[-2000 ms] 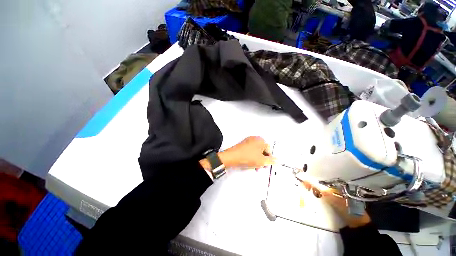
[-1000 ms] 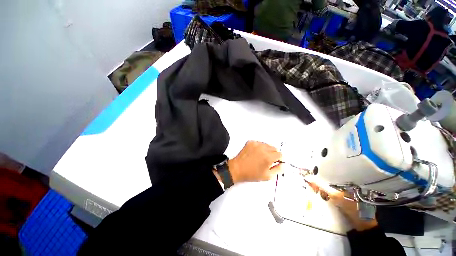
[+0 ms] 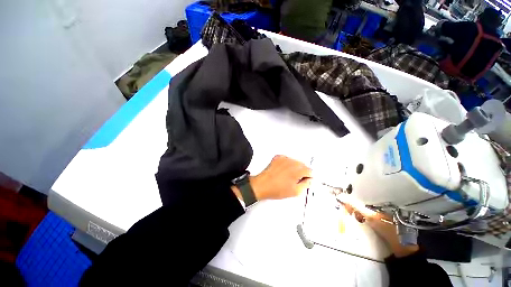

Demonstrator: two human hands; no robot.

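The white sewing machine head [image 3: 423,162] with a blue stripe stands at the right. My left hand [image 3: 282,178] is at the left of the needle area, its fingertips together near the plate's upper left corner; what it pinches is too small and bright to tell. My right hand [image 3: 372,220] reaches under the head at the needle area, partly hidden by the machine and glare. The needle plate [image 3: 330,235] lies below the hands. The dark grey cloth [image 3: 207,112] lies bunched behind and beside my left forearm, joined to the plaid garment [image 3: 342,78].
The white table [image 3: 106,185] has a blue strip [image 3: 131,115] at its left end. A blue crate [image 3: 50,255] is at the lower left, and another blue crate [image 3: 199,25] at the back. A person [image 3: 476,45] is at the back right. A black pad [image 3: 448,245] lies under the machine arm.
The view has shifted slightly. My left hand has turned from two seconds ago, with its back more upward. My right hand stays at the needle area; the cloth lies as before.
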